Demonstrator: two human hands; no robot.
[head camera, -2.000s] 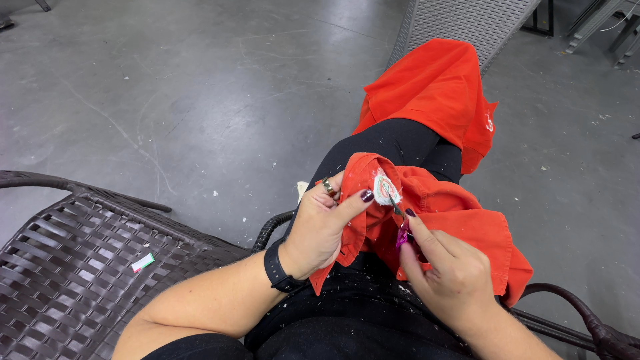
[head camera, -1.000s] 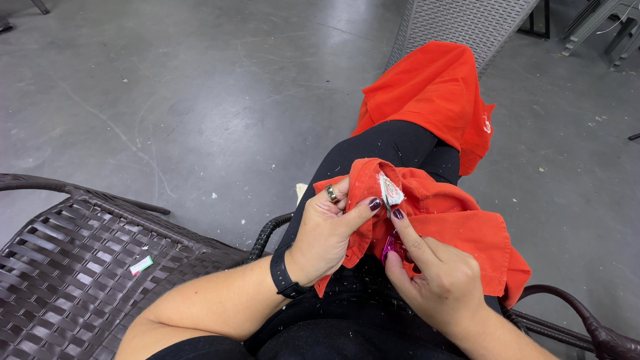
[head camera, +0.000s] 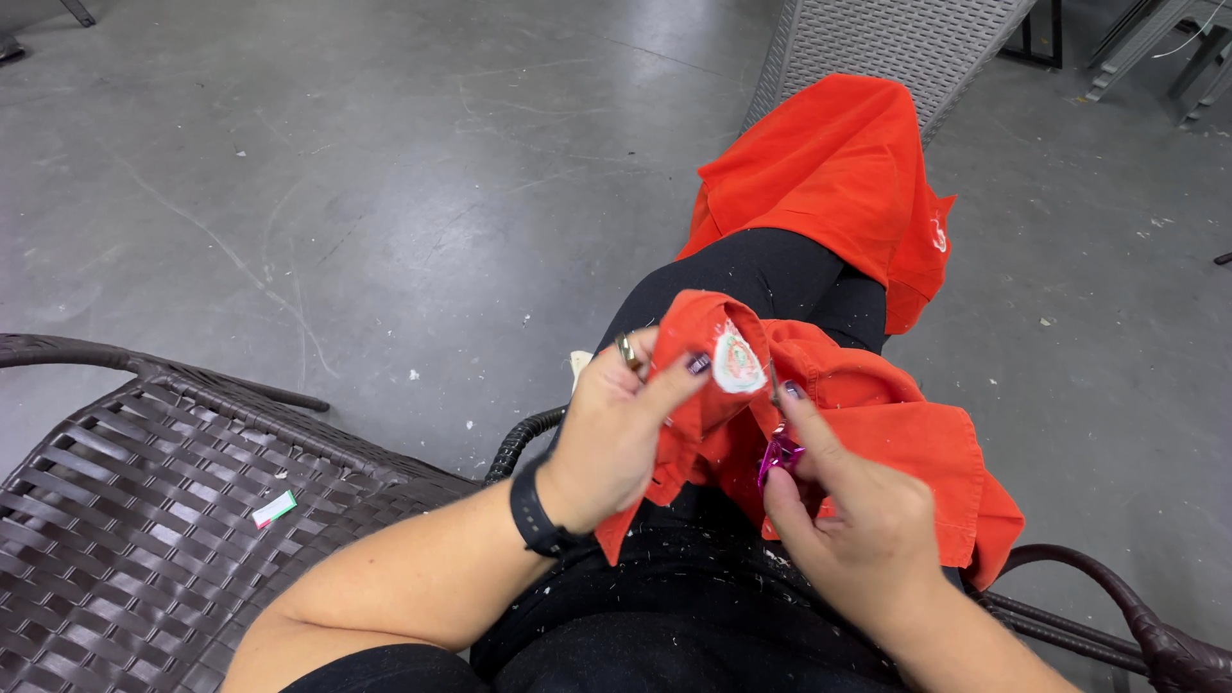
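Note:
An orange-red cloth garment (head camera: 866, 443) lies bunched over my lap. My left hand (head camera: 616, 423) pinches a fold of it beside a white embroidered patch (head camera: 739, 361) with green and red marks and frayed edges. My right hand (head camera: 852, 510) holds a small tool with a shiny magenta handle (head camera: 778, 452); its thin metal tip points up close to the right edge of the patch. The exact kind of tool cannot be made out. Whether the tip touches the cloth is not clear. Loose white threads and lint are scattered on my black clothing.
Another orange-red cloth (head camera: 818, 164) covers my lower legs, near a grey woven chair (head camera: 885, 58). A brown woven chair (head camera: 125, 539) stands at the left with a small white, green and red label (head camera: 274, 509) on its seat. Stacked grey furniture (head camera: 1155, 48) is at the top right.
The patch, seen folded and narrow one second ago, now faces up more openly. My right hand and the tool tip have drawn slightly away from my left thumb.

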